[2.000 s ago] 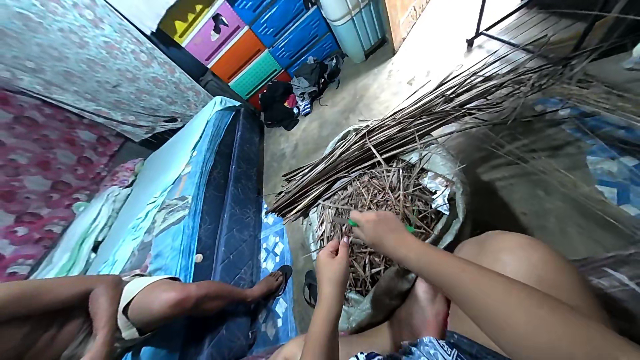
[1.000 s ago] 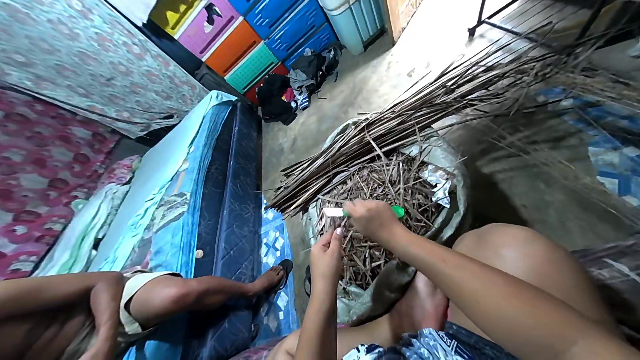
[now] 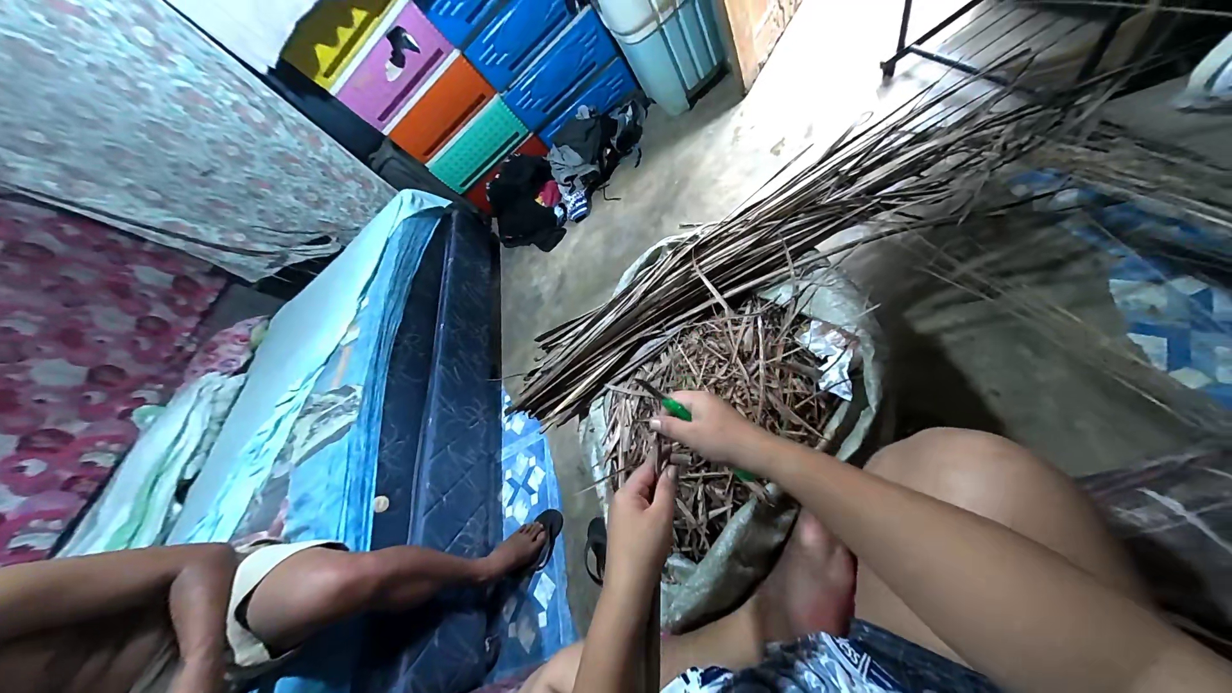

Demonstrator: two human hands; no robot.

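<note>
My right hand (image 3: 710, 428) is closed on a green-handled knife (image 3: 676, 408), its dark blade pointing up and left. Just below it, my left hand (image 3: 643, 500) pinches a thin dry leaf strip or stalk (image 3: 654, 454), part of which seems to run down along my forearm. Both hands are over an open woven sack (image 3: 717, 587) filled with short brown cuttings (image 3: 741, 366). A bundle of long dry stalks (image 3: 674, 289) lies across the far rim of the sack and reaches to the upper right.
At the left, a person's bare leg (image 3: 385, 573) and sandalled foot extend beside a blue mattress (image 3: 448, 385). Clothes (image 3: 525, 202) lie on the floor by coloured plastic drawers (image 3: 443, 106). A dark metal frame (image 3: 900, 48) stands at the top right, and my knee (image 3: 953, 481) is right of the sack.
The knife has turned in my right hand; a second ago its pale blade pointed left, and now it looks dark and angles up-left. Both hands have stayed over the sack.
</note>
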